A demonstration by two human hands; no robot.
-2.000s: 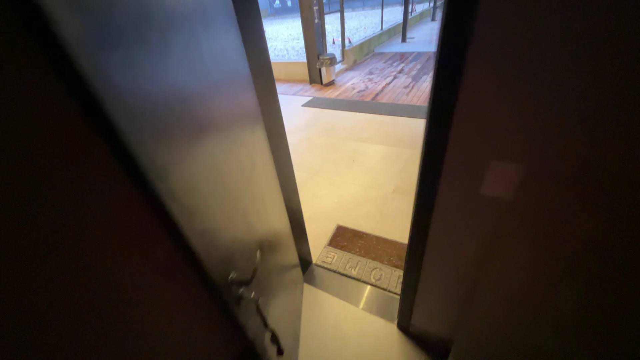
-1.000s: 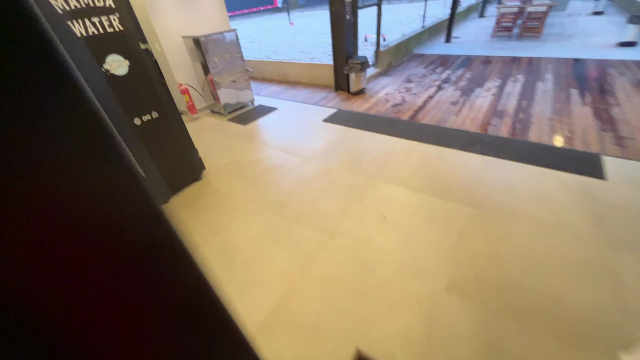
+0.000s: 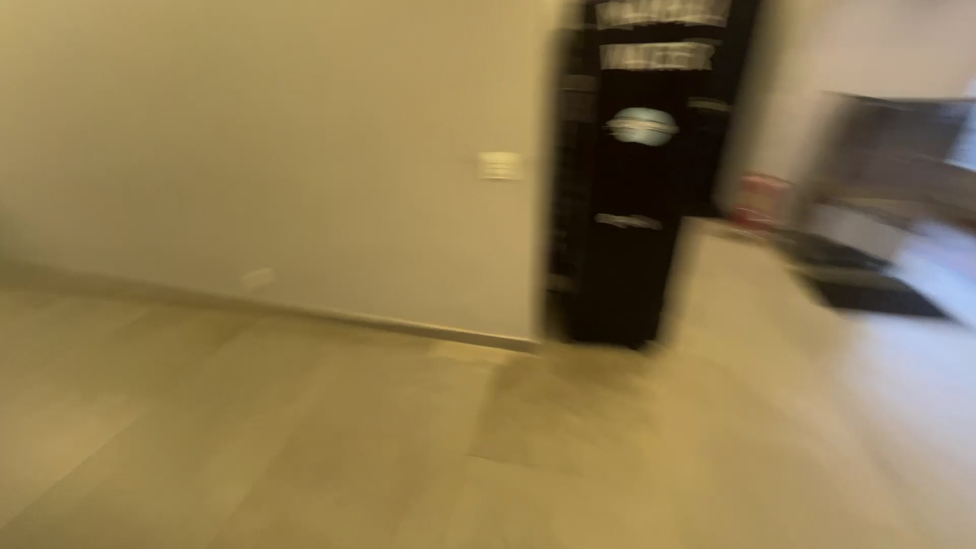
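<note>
Neither my left hand nor my right hand shows in the head view. A tall black cabinet (image 3: 625, 282) with white lettering and a pale blue oval mark stands right of centre, at the end of a beige wall (image 3: 305, 137). The wall carries a white switch plate (image 3: 500, 166) beside the cabinet and a small white plate (image 3: 258, 278) low down. Motion blur softens the whole view.
Light floor tiles (image 3: 343, 442) spread across the foreground, and a baseboard (image 3: 427, 330) edges the wall. At the right are a blurred red object (image 3: 761, 200), a grey metallic unit (image 3: 892, 145) and a dark floor mat (image 3: 877, 286).
The view has moved out through the doorway and swung left. The dark door and the welcome mat from the oldest frame are out of sight; the wall beside the black cabinet has come into view.
</note>
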